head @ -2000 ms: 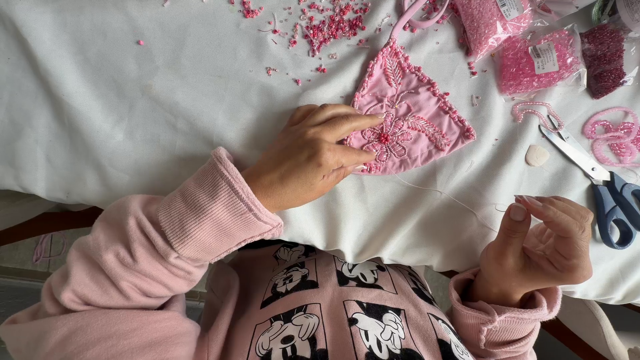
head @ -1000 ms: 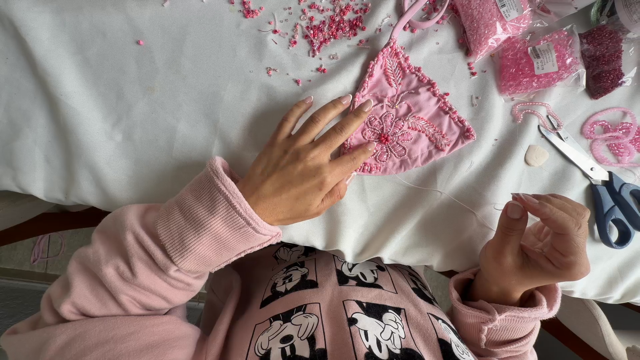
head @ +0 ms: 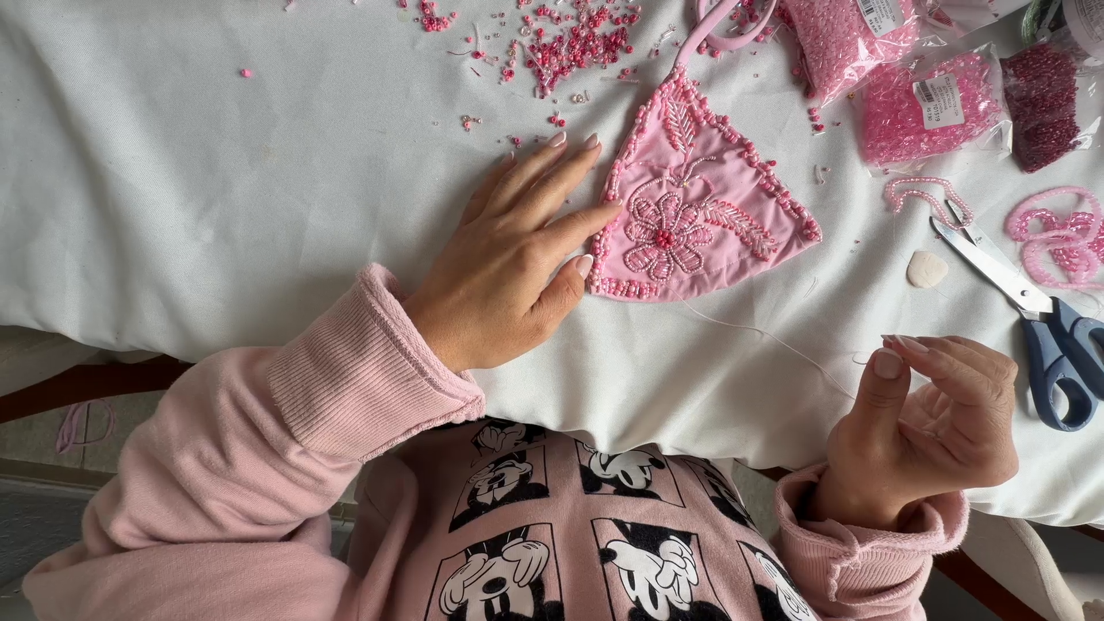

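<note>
A pink triangular fabric piece (head: pixel 733 177) lies on the white cloth, with a beaded border, a beaded flower and beaded leaf sprays. My left hand (head: pixel 517 259) rests palm down with spread fingers, its index finger and thumb at the piece's left edge. My right hand (head: pixel 927 418) is raised near the cloth's front edge, thumb and index finger pinched together. A thin pale thread (head: pixel 768 335) runs from the bottom edge of the piece to my right hand. Something thin and curved shows at the pinch; whether it is a needle or thread I cannot tell.
Loose pink beads (head: pixel 582 43) lie scattered behind the piece. Plastic bags of beads (head: pixel 936 108) are at the back right. Blue-handled scissors (head: pixel 1048 345), partly open, lie right of my right hand. Near them are a pale flat piece (head: pixel 927 269), a bead strand (head: pixel 927 183) and pink beaded loops (head: pixel 1056 237).
My left hand has moved off the beaded flower to the left edge of the piece, and its fingers have spread. My right hand has stayed nearly in place.
</note>
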